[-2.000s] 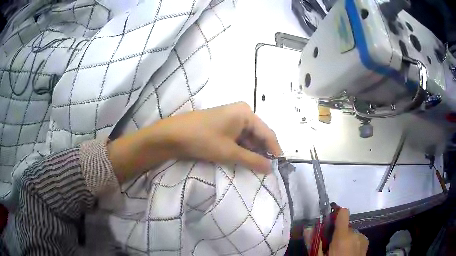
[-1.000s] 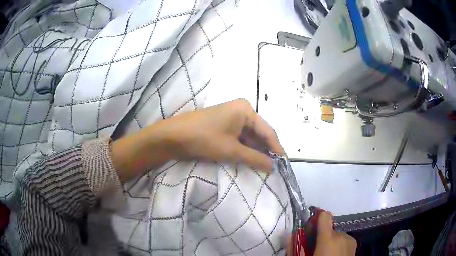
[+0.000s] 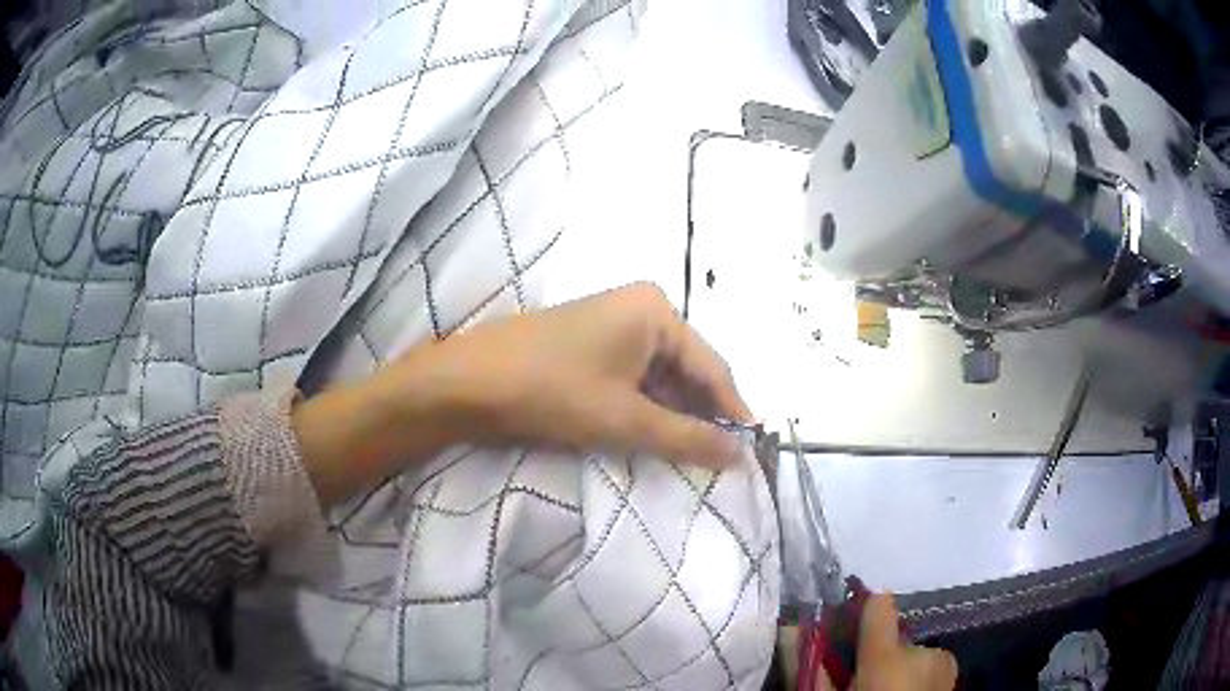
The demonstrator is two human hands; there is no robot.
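Observation:
A white quilted panel [image 3: 445,581] with dark diamond stitch lines bunches up at the table's front edge. My left hand [image 3: 594,378] pinches its right edge near the top corner between thumb and index finger. A dark grey strip [image 3: 770,466] shows along that edge, just right of the fingertips. My right hand [image 3: 890,655], partly cut off by the bottom of the picture, holds red-handled scissors [image 3: 815,540]. Their blades point up, close beside the panel's edge, and look slightly apart. The finger loops are partly hidden by the hand.
The white sewing machine head [image 3: 998,149] with a blue stripe stands at the upper right, with its presser foot area [image 3: 874,321] lit. A thin metal tool [image 3: 1052,452] lies on the table at the right. More quilted fabric [image 3: 270,203] covers the left.
The scissors and my right hand have moved left to the panel's edge. The blades closed at the corner a second ago and are now back slightly right of it. My left hand has barely moved.

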